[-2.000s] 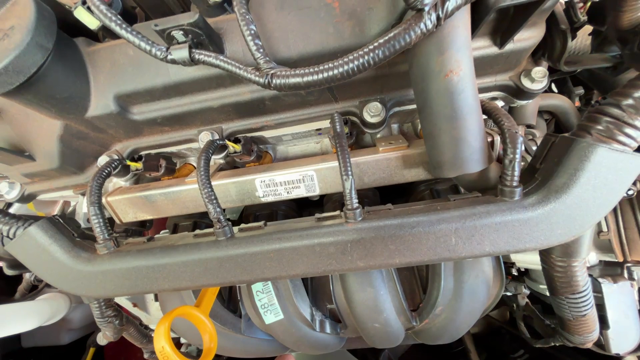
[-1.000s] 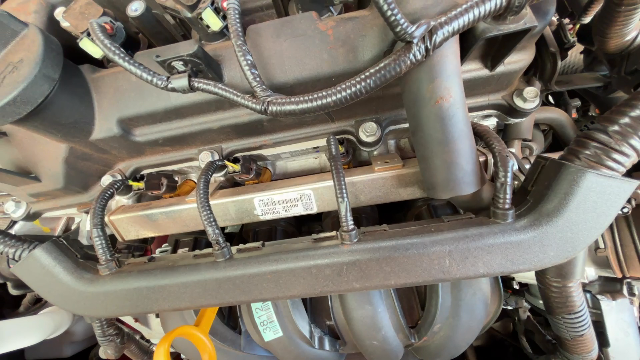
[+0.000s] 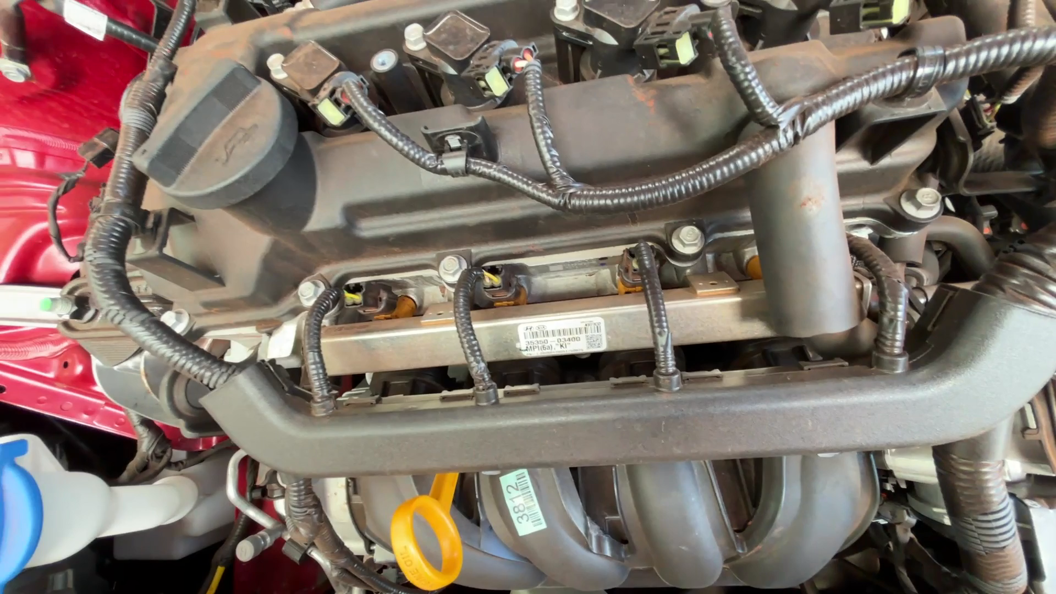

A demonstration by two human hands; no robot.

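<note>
Neither my left hand nor my right hand shows in the head view. A silver fuel rail (image 3: 709, 318) with a printed label crosses the middle of the engine, behind a long black plastic wiring duct (image 3: 577, 433). Several short corrugated harness branches rise from the duct to connectors at the injectors. Below the duct is the yellow ring handle of an oil dipstick (image 3: 450, 540), beside the black intake manifold (image 3: 672, 524). A black oil filler cap (image 3: 227, 136) sits on the valve cover (image 3: 379, 186) at upper left. Ignition coils (image 3: 454, 41) line the top.
A thick corrugated harness (image 3: 660, 194) runs across the valve cover. Red bodywork (image 3: 49, 148) borders the engine at left. A white reservoir neck (image 3: 124, 503) with a blue cap (image 3: 15, 516) is at lower left. A wide black tube (image 3: 804, 239) stands at right.
The view has widened and shifted, bringing the whole filler cap, the ignition coils, the red bodywork and the blue cap into sight. No engine part has plainly moved.
</note>
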